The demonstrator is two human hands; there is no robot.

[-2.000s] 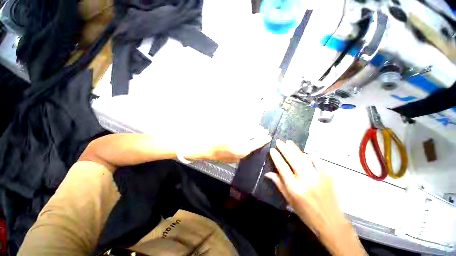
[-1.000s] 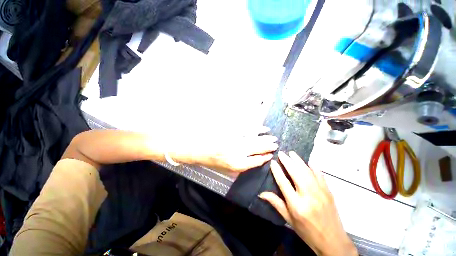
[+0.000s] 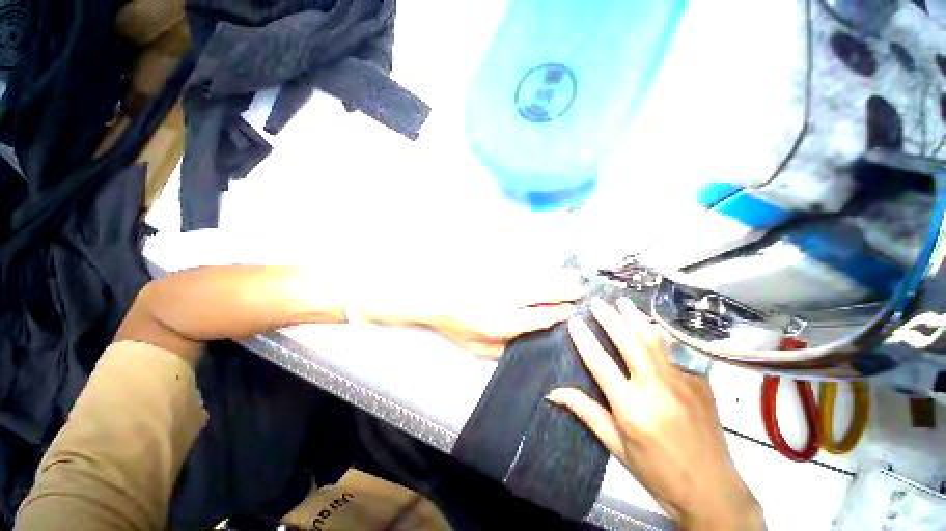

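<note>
A dark fabric strip (image 3: 545, 415) lies from the machine's foot down over the table's front edge, with a lengthwise line along its middle. My left hand (image 3: 498, 322) lies flat at the strip's left side, partly washed out by glare. My right hand (image 3: 648, 404) presses flat on the strip's right side, fingertips close to the presser foot (image 3: 628, 275), thumb apart. Neither hand clearly grips the cloth. The needle point is too small to tell. The sewing machine head (image 3: 768, 228) is just above and right of my hands.
A blue rounded attachment (image 3: 555, 114) stands behind the foot. Cut dark strips (image 3: 373, 99) lie on the white table at upper left. Larger dark cloth (image 3: 73, 270) hangs at left. Red and yellow scissors (image 3: 794, 420) lie at right beside a small brown block (image 3: 922, 412).
Both hands have moved up with the strip towards the foot. The view has come closer to the machine head, which now covers part of the scissors; the blue attachment shows larger.
</note>
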